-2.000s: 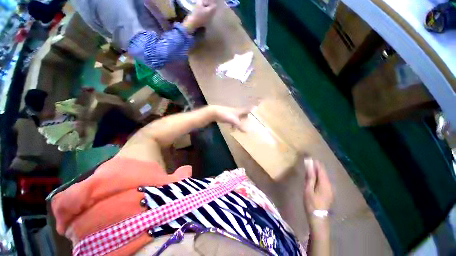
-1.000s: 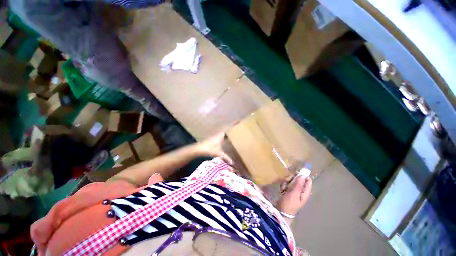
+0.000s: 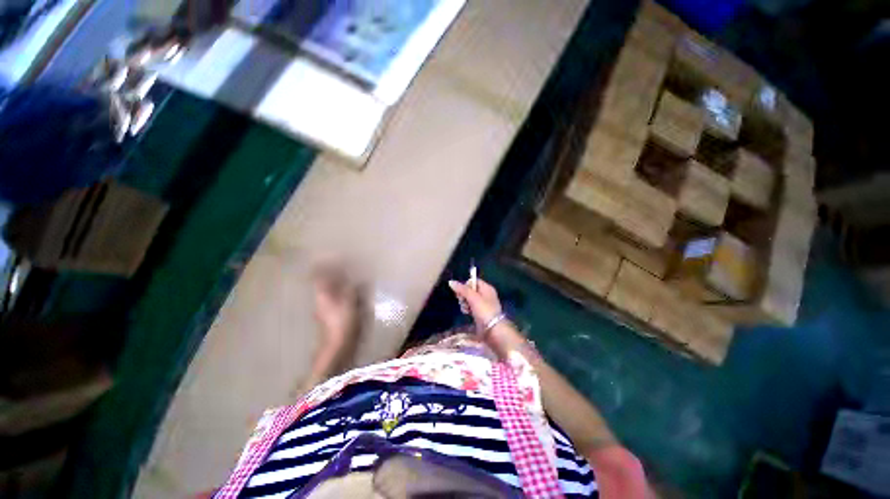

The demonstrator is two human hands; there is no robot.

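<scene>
My right hand (image 3: 478, 300) is raised beside the bench edge, fingers closed on a small thin pale piece (image 3: 474, 277), perhaps a cutter blade. My left hand (image 3: 337, 300) is blurred above the cardboard-covered bench (image 3: 429, 136); no carton shows in it and its fingers cannot be made out. A large carton stack (image 3: 625, 210) stands on the floor to the right, made of many brown boxes with square gaps. One box in it has a yellowish face (image 3: 730, 265).
A pale panel (image 3: 337, 122) with a printed surface lies across the bench's far left. Silvery round parts (image 3: 132, 93) are at upper left. A brown box (image 3: 88, 229) is left of the bench. The green floor (image 3: 605, 375) shows at right.
The view has swung right to the stack. The carton that my hands worked on at the bench is out of view. My hands are now apart; the right still holds the small piece.
</scene>
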